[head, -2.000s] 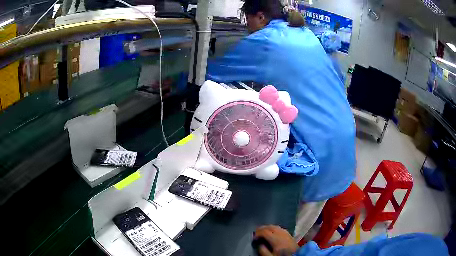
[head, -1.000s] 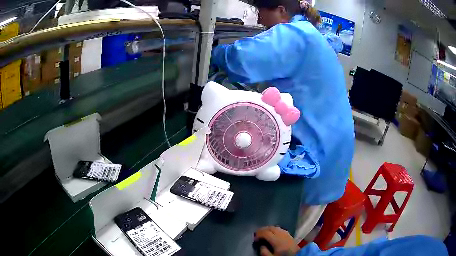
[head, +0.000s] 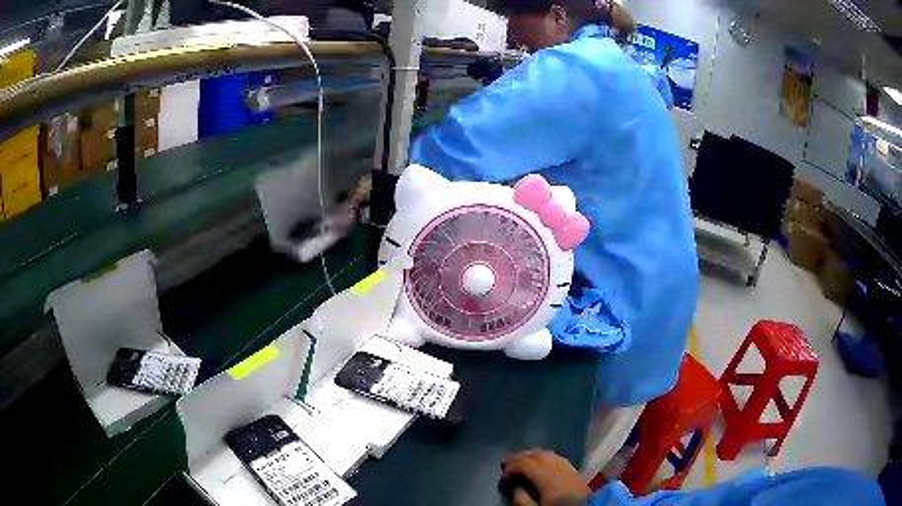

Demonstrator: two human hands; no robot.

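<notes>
My right hand (head: 544, 478) is at the bottom edge, fingers curled at a small dark object that I cannot identify. My left hand is not in view. A labelled phone (head: 289, 463) lies on the nearest open white box (head: 220, 405). A second labelled phone (head: 401, 384) lies on the open white box beside it (head: 358, 314), near the fan. A third phone (head: 153, 372) lies in an open box (head: 104, 298) at the left on the green belt. All three phones show white printed labels on black bodies.
A white cat-shaped fan (head: 478, 277) stands behind the boxes. A white cable (head: 319, 148) hangs beside it. A person in a blue smock (head: 603, 178) leans over the belt; a blurred white box (head: 292, 208) is near their hand. Red stools (head: 769, 380) stand at right.
The left box with its phone has moved left and nearer along the belt. A blurred white box has appeared behind the cable. The other person's arm has shifted. My right hand stays in place.
</notes>
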